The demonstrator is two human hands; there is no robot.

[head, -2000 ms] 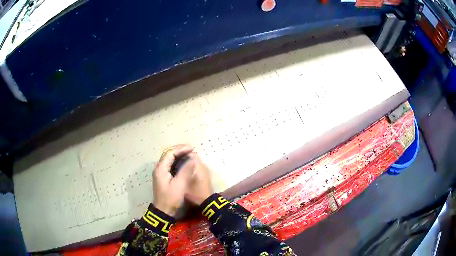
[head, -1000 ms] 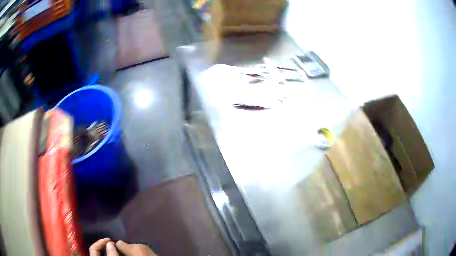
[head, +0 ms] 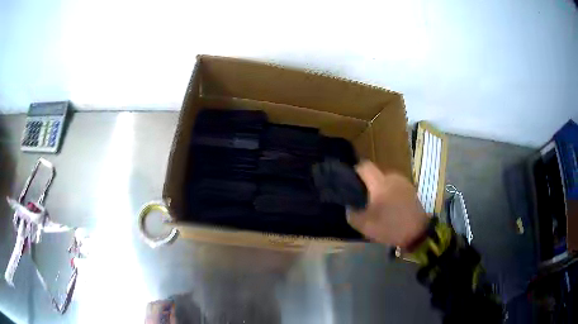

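Observation:
An open brown carton stands on the metal table against the pale wall. Packed black strips lie in it in several rows, filling its left and middle. My right hand reaches over the carton's right side and holds a handful of black strips between thumb and fingers, over the packed strips at the right. The hand is slightly blurred, and its fingertips are partly hidden. My left hand is out of the picture.
A calculator, a tape roll and a tangle of pinkish straps lie left of the carton. A striped white and yellow piece and a looped cord are at its right. A blue-edged box stands far right.
The view has turned from the press, past the blue bin, to the table and carton. My right hand is now over the carton with a handful of strips. My left hand is no longer seen.

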